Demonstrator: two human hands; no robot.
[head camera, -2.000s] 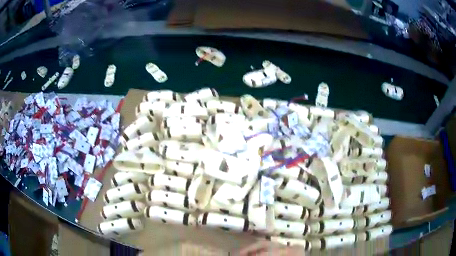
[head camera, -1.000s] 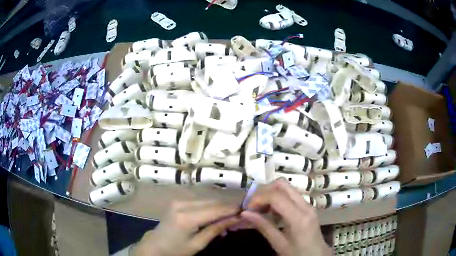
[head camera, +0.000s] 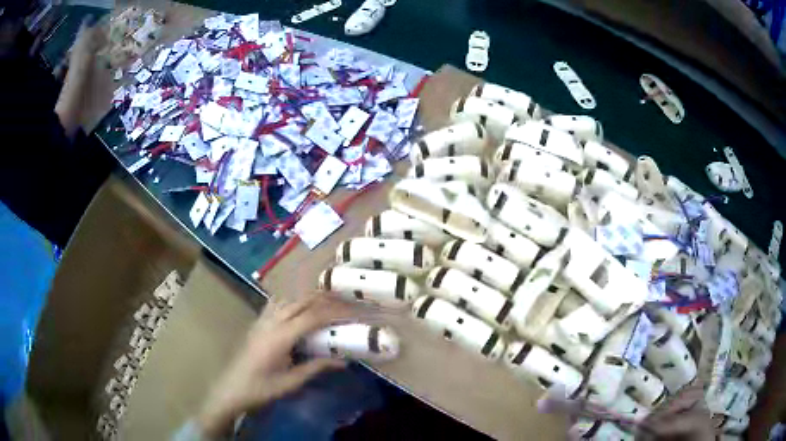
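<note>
My left hand (head camera: 271, 362) has its fingers and thumb around the left end of a cream plastic housing (head camera: 352, 341), near the cardboard's front edge. The housing lies on its side, with dark bands and a small dark hole showing. My right hand (head camera: 681, 419) is blurred and cut off at the bottom right, low over the piled housings (head camera: 465, 293); whether it holds anything cannot be told. Flat white wired modules (head camera: 319, 224) with red and blue leads are heaped left of the pile. More modules lie on the housings at right.
A dark green belt (head camera: 526, 60) behind carries scattered cream covers (head camera: 574, 84). A large carton (head camera: 112, 258) at lower left holds rows of cream housings. Another person's hand (head camera: 79, 73) and dark sleeve are at upper left. The bench's metal edge (head camera: 194, 237) runs diagonally in front.
The view has swung left. One second ago both my hands were together at a small module; now they are apart and my left hand is on a housing.
</note>
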